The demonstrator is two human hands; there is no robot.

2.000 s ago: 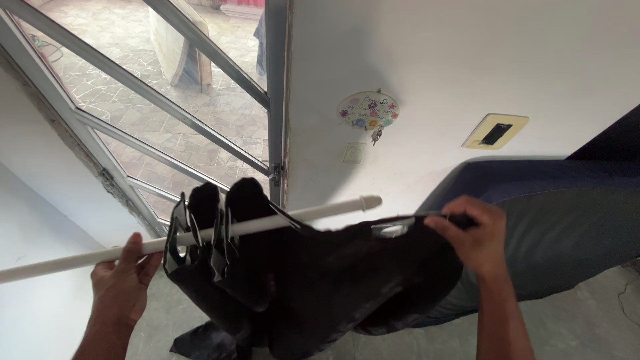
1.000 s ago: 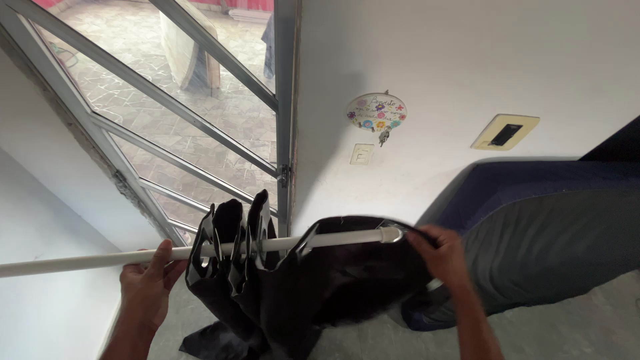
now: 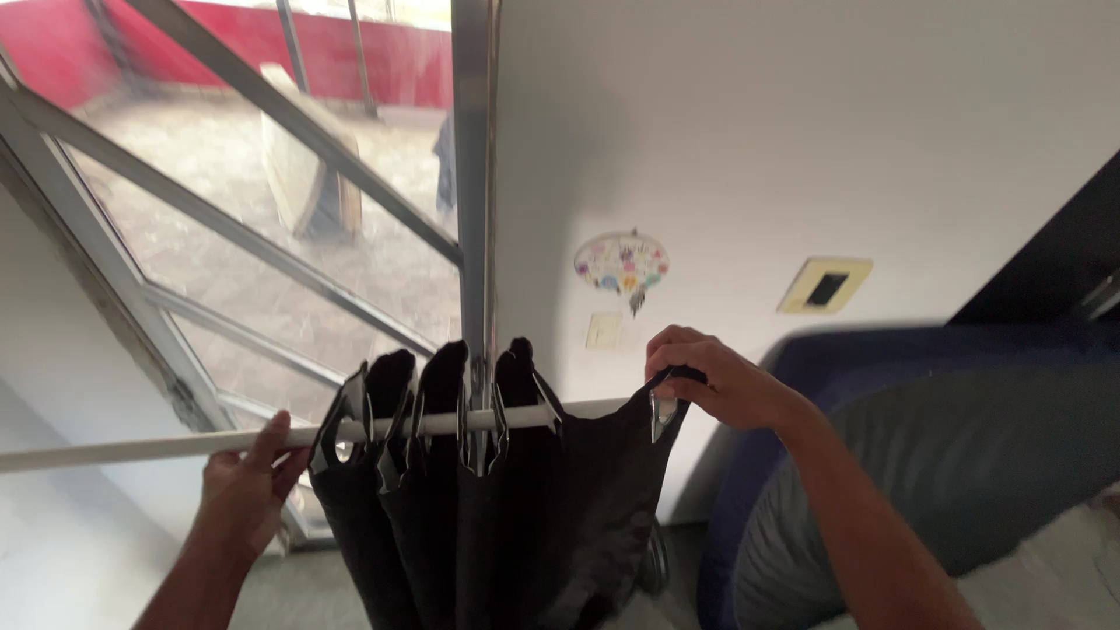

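A white curtain rod (image 3: 175, 448) runs sideways in front of me, with my left hand (image 3: 254, 481) gripping it at the left of the fabric. A black curtain (image 3: 560, 507) hangs from the rod in folds, the rod passing through several of its metal-lined eyelets. At the right, my right hand (image 3: 722, 376) pinches the curtain's top edge beside the last eyelet (image 3: 663, 413). The rod's right end is hidden behind the cloth near that hand.
A metal-framed glass door (image 3: 306, 271) stands at the left, paving beyond it. On the white wall are a flowered oval plaque (image 3: 621, 262), a blank plate (image 3: 604, 331) and a switch plate (image 3: 825, 285). A blue and grey upholstered piece (image 3: 910, 455) is at the right.
More of the curtain's top edge is gathered along the rod in folds. My right hand has moved its edge up near the rod's end. The view has tilted up.
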